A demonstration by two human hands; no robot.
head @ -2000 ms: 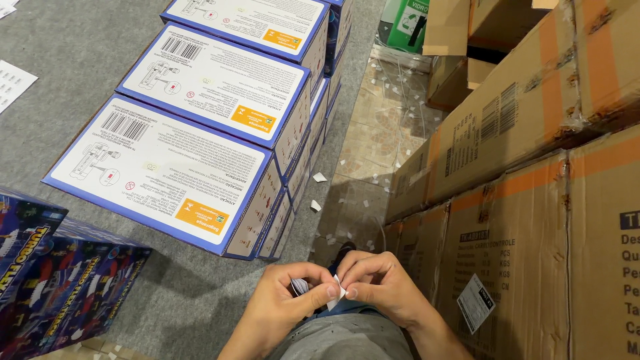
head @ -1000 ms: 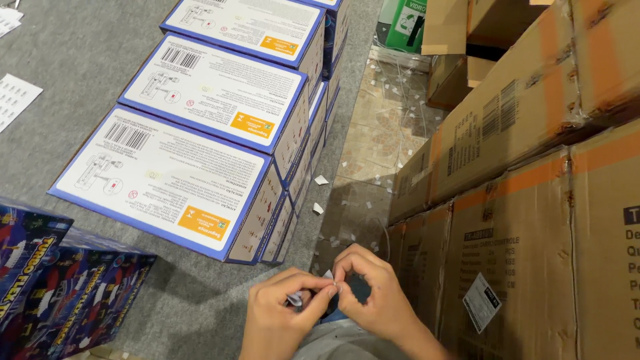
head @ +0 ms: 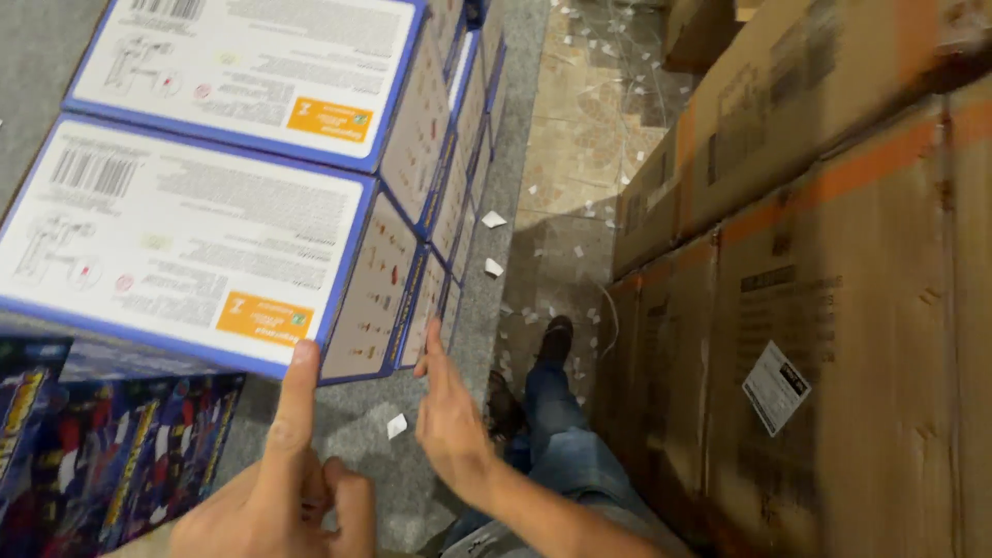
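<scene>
My left hand (head: pixel 287 465) has its index finger stretched out, with the tip on the lower edge of the nearest blue-and-white toy box (head: pixel 178 232), beside its orange patch. The other fingers are curled with nothing visible in them. To the right, my right hand (head: pixel 449 411) is beside the stacked boxes' side, fingers extended, one fingertip near a lower box (head: pixel 422 310); whether it touches is unclear. Another such box (head: pixel 248 70) lies directly behind the nearest one. A small white paper piece (head: pixel 397 425) lies on the grey carpeted surface between my hands.
Colourful toy boxes (head: pixel 116 457) stand at the lower left. Large brown cartons (head: pixel 868 325) form a wall on the right, one bearing a white label (head: pixel 776 387). Paper scraps litter the tiled floor (head: pixel 573 178), where my shoe (head: pixel 555 339) shows. Two white scraps (head: pixel 494 219) lie near the carpet's edge.
My hands were together over my lap with a small white piece between the fingers. They have separated and moved to the boxes. A white scrap now lies on the carpet between them. The view has shifted closer.
</scene>
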